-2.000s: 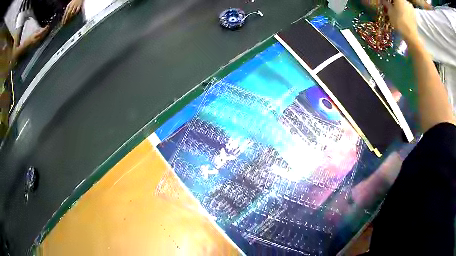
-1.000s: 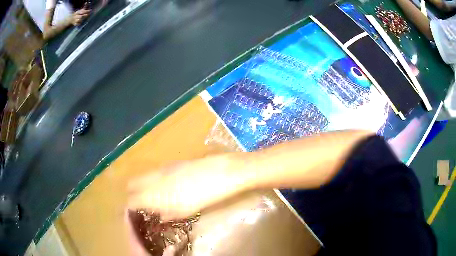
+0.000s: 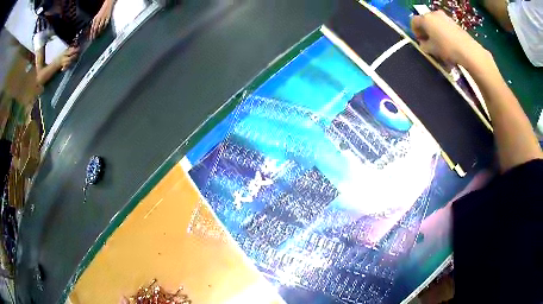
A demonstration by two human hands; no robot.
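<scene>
My right hand [image 3: 443, 38] is at the upper right with curled fingers, over the far edge of the black adhesive sheets [image 3: 417, 89] with pale yellow borders. A small white item [image 3: 421, 9] shows beside its fingertips; I cannot tell whether it is gripped. A tangled pile of reddish wire leads [image 3: 156, 294] is cut off by the bottom edge. A small skin-coloured bit beside it may be my left hand, which is otherwise out of view. The sheets lie on a blue-purple printed mat [image 3: 297, 172] under shiny clear plastic.
A tan bench cover [image 3: 155, 237] is at lower left. The dark green conveyor [image 3: 149, 101] carries a bluish unit [image 3: 93, 171] and another, blurred, lower left. A second wire pile [image 3: 461, 13] lies at upper right. Other people's hands and arms show at upper left, with another arm at upper right.
My right hand has moved from the lower-left pile up to the far side of the black sheets. The view has shifted, leaving the lower pile mostly cut off.
</scene>
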